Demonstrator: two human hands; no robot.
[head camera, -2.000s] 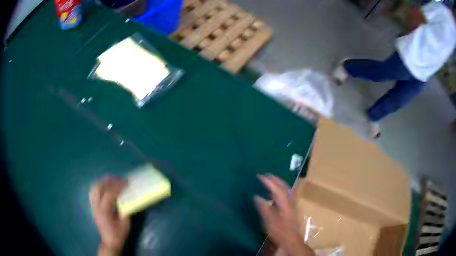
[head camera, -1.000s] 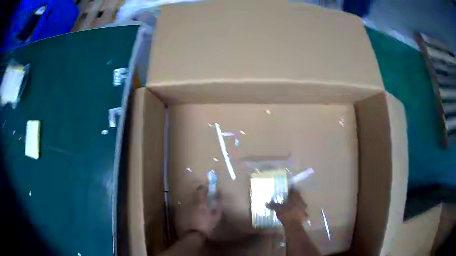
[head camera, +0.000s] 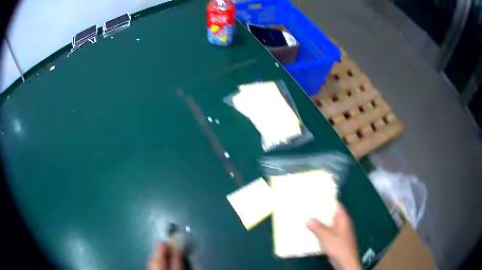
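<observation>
My right hand (head camera: 341, 240) grips a stack of cream sticker sheets (head camera: 301, 208), with a clear plastic bag (head camera: 312, 162) around or behind its far end. A smaller cream sheet (head camera: 252, 203) lies on the green table beside the stack's left edge. My left hand (head camera: 166, 257) is at the bottom edge, partly cut off and blurred. A small blurred pale and dark thing (head camera: 178, 238) shows at its fingertips; I cannot tell whether it is held. Another clear bag with fanned cream sheets (head camera: 272, 113) lies farther up the table.
The green table (head camera: 121, 132) carries a red bottle (head camera: 221, 22) by a blue bin (head camera: 312, 50). Two dark pieces with white edges (head camera: 116, 23) stand by the white wall. A wooden pallet (head camera: 362, 108), a plastic bag (head camera: 399, 195) and a carton flap (head camera: 407, 253) are at right.
The view has swung from the carton back to the table. My right hand, over the sheets inside the carton before, now has a stack of sheets above the table. My left hand has also left the carton.
</observation>
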